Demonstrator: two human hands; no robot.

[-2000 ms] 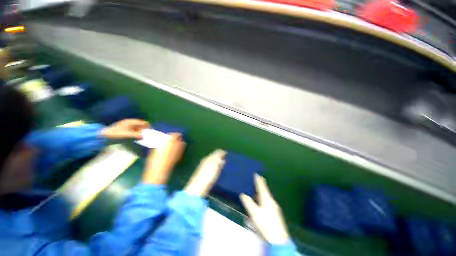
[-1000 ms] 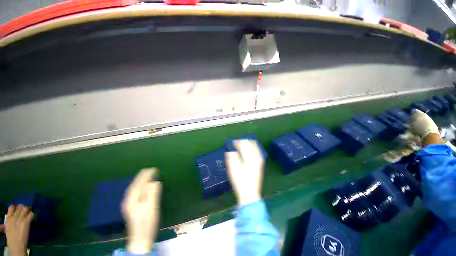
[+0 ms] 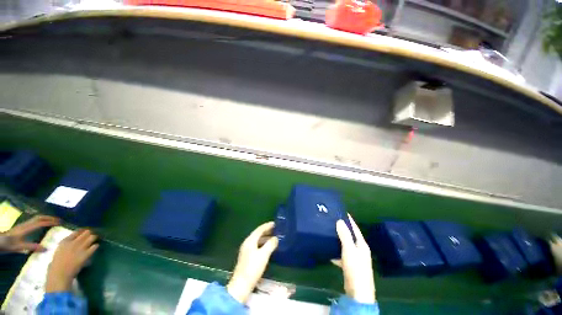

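A navy gift box (image 3: pixel 317 212) with a small pale logo is between my two gloved hands, over the green conveyor belt (image 3: pixel 246 203). Another navy box or part (image 3: pixel 287 249) shows beneath and to its left; I cannot tell whether the two are joined. My left hand (image 3: pixel 254 253) is at the left side of the lower navy part, fingers bent against it. My right hand (image 3: pixel 356 255) grips the right side of the logo box, fingers along its edge. The boxes' undersides are hidden.
A plain navy box (image 3: pixel 180 219) and one with a white label (image 3: pixel 82 195) lie left. More navy boxes (image 3: pixel 410 246) lie right. A neighbour's bare hands (image 3: pixel 69 258) rest at a label sheet (image 3: pixel 38 271). White paper (image 3: pixel 192 292) lies before me. An open white carton (image 3: pixel 425 106) hangs on the wall.
The view has turned left. My hands have come together around the navy boxes; before, they were apart and my right hand was over a box. The plain box at left is now uncovered.
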